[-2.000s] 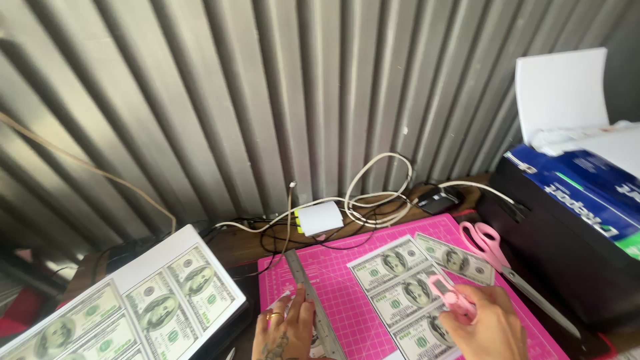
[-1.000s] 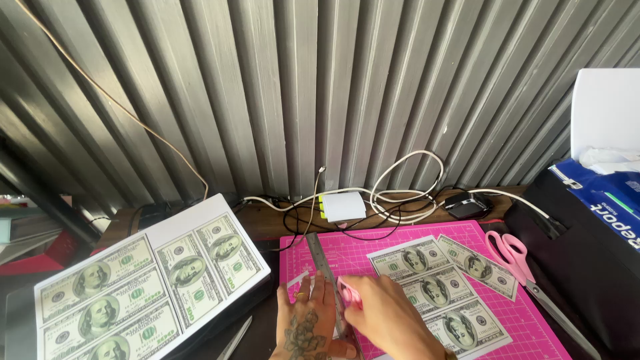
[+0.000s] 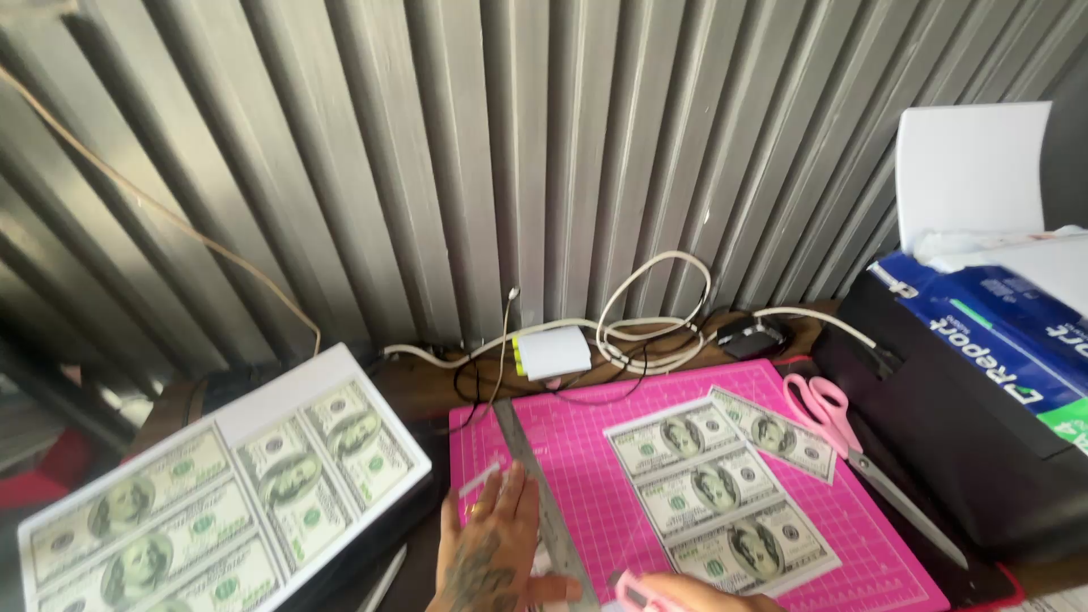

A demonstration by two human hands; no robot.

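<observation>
My left hand [image 3: 493, 544], tattooed and with a ring, presses flat on a metal ruler [image 3: 544, 501] that lies on the pink cutting mat [image 3: 586, 387]. Paper shows partly under that hand. At the bottom edge my right hand [image 3: 688, 593] grips a pink utility knife [image 3: 642, 591], just right of the ruler. Beside it on the mat lies a sheet printed with several banknote images [image 3: 718, 489]. A single printed note [image 3: 773, 433] lies angled at the sheet's upper right. Pink-handled scissors [image 3: 837, 425] rest partly over the mat's right edge.
A stack of printed banknote sheets [image 3: 289, 399] stands at the left, with a pen-like object [image 3: 387, 578] nearby. White and black cables [image 3: 654, 323], a small white box [image 3: 554, 353] and a black adapter [image 3: 752, 337] lie by the corrugated metal wall [image 3: 544, 170]. A blue paper package [image 3: 986, 331] sits on a black box-shaped device [image 3: 918, 459].
Two seconds ago my right hand was over the printed sheet; one second ago it was beside my left hand at the ruler. Now it is lower, at the bottom edge, with the knife.
</observation>
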